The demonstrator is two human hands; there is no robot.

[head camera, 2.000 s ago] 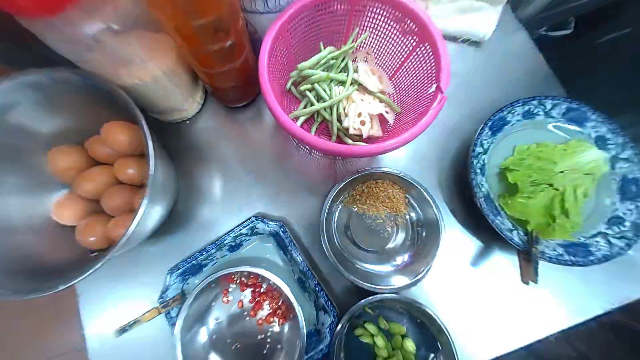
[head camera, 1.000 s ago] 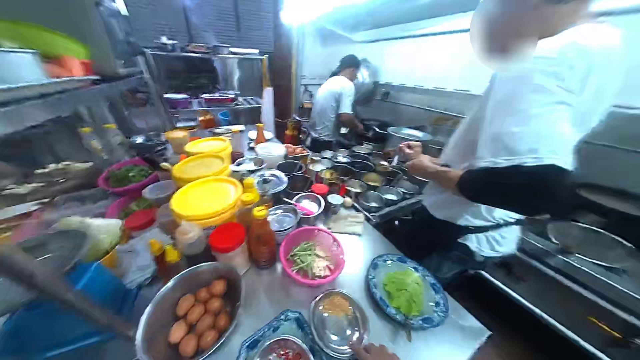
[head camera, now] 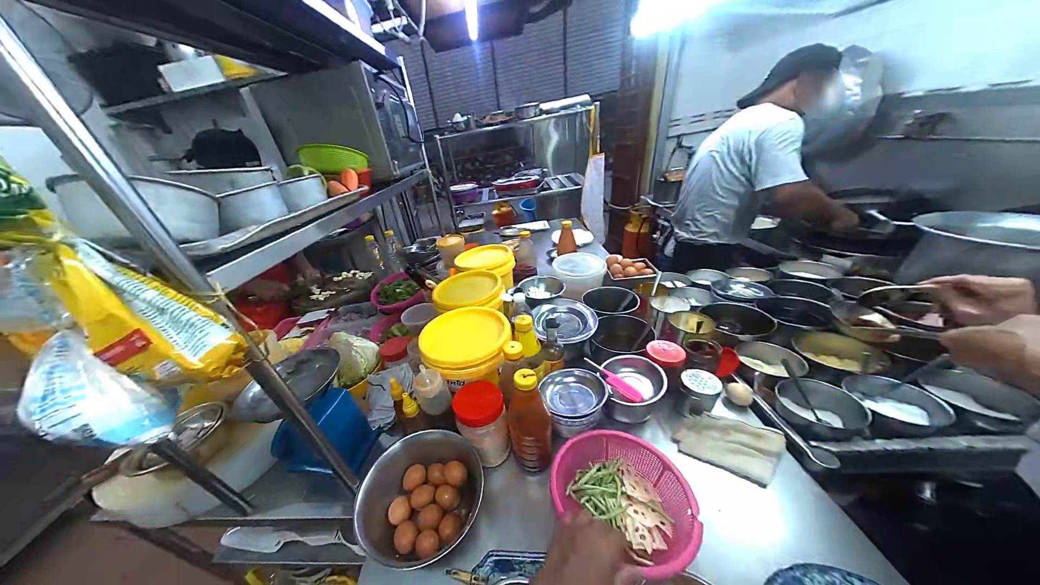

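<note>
One of my hands [head camera: 587, 552] reaches up from the bottom edge to the near left side of a pink plastic basket [head camera: 692, 528]; its fingertips are at the green beans [head camera: 600, 491]. Whether it grips anything cannot be made out. By its position it may be my left or right; I take it as my right. Sliced lotus root [head camera: 642, 513] lies beside the beans. To the left stands a steel bowl [head camera: 367, 520] of brown eggs [head camera: 424, 497]. Part of a blue-patterned dish [head camera: 508, 562] shows left of the hand. My left hand is out of view.
A sauce bottle [head camera: 529, 422] and a red-lidded jar [head camera: 479, 414] stand behind the eggs. A folded cloth [head camera: 730, 447] lies right of the basket. Steel bowls of ingredients [head camera: 822, 406] fill the right side. A co-worker [head camera: 743, 162] stands at the stove; another person's hands [head camera: 987, 325] are at right.
The view has swung up and to the left. My hand, at the steel bowl's near edge one second ago, is now at the pink basket.
</note>
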